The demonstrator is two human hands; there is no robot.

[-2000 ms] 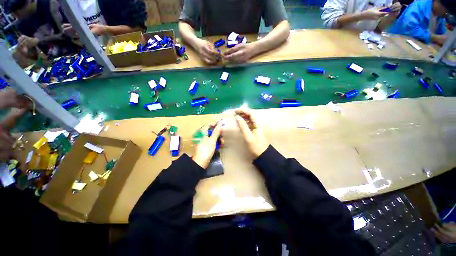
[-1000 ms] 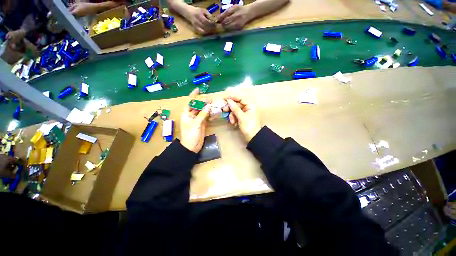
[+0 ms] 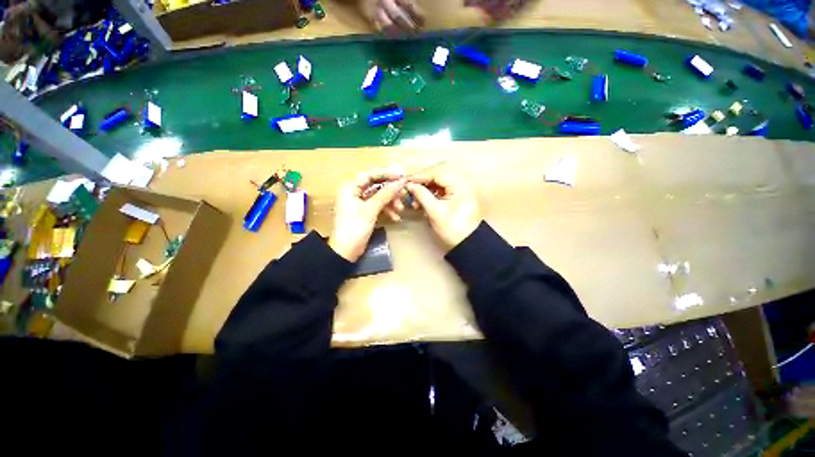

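My left hand (image 3: 360, 214) and my right hand (image 3: 444, 207) are close together over the bench, fingertips nearly touching. Between them is a small piece, mostly hidden by the fingers; a bit of blue-grey (image 3: 408, 201) and a thin reddish strand show. It looks like a battery pack with leads, but details are too blurred. A dark flat pad (image 3: 375, 253) lies on the bench below my left hand. Left of my hands lie a blue battery pack (image 3: 260, 211) and a white-faced battery pack (image 3: 296, 211), with a small green board (image 3: 291, 180) above them.
An open cardboard box (image 3: 194, 268) with a few pieces stands at left, beside heaped yellow and green parts (image 3: 54, 241). The green conveyor belt (image 3: 205, 120) carries many blue packs. A person's hand (image 3: 393, 13) is opposite. A black tray (image 3: 684, 393) is low at right.
The green board seen at my left fingers is now out of sight. My fingertips have come closer together. The view has tipped down, and the packs on the belt appear shifted right.
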